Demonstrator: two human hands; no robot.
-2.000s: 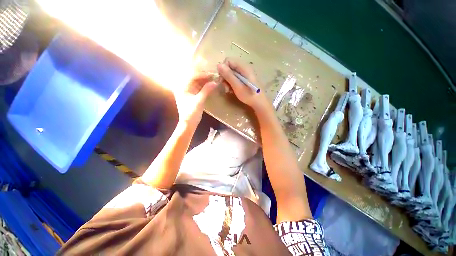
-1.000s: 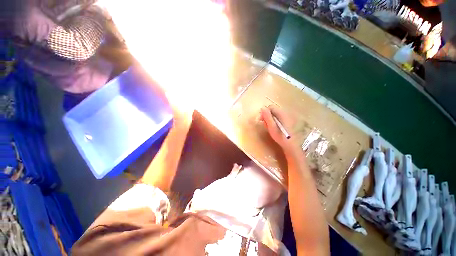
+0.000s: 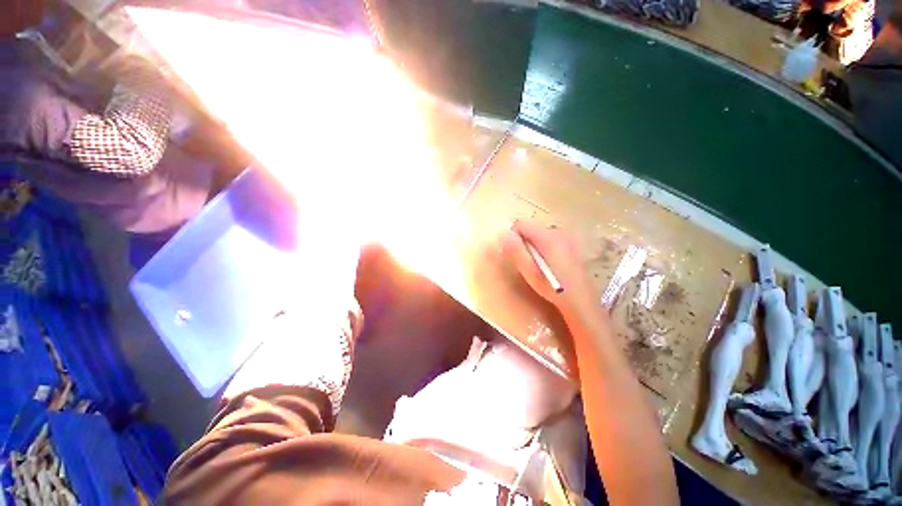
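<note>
My right hand rests over the tan bench and holds a slim silver pen-like tool, its dark end towards my wrist. My left arm, in a patterned sleeve, reaches forward and up into a very bright glare. My left hand is lost in that glare, so what it does or holds cannot be seen. White scraps lie on a stained patch of the bench beside my right forearm.
White figure legs lie side by side at the bench's right, dark bands at the feet. A green conveyor belt runs behind the bench. An open blue bin stands at left, near a person's checked sleeve. More blue bins fill the lower left.
My left arm has reached forward, away from my right hand, into the glare. My right hand stays on the bench with the tool. The view has swung left, showing more conveyor and the other person.
</note>
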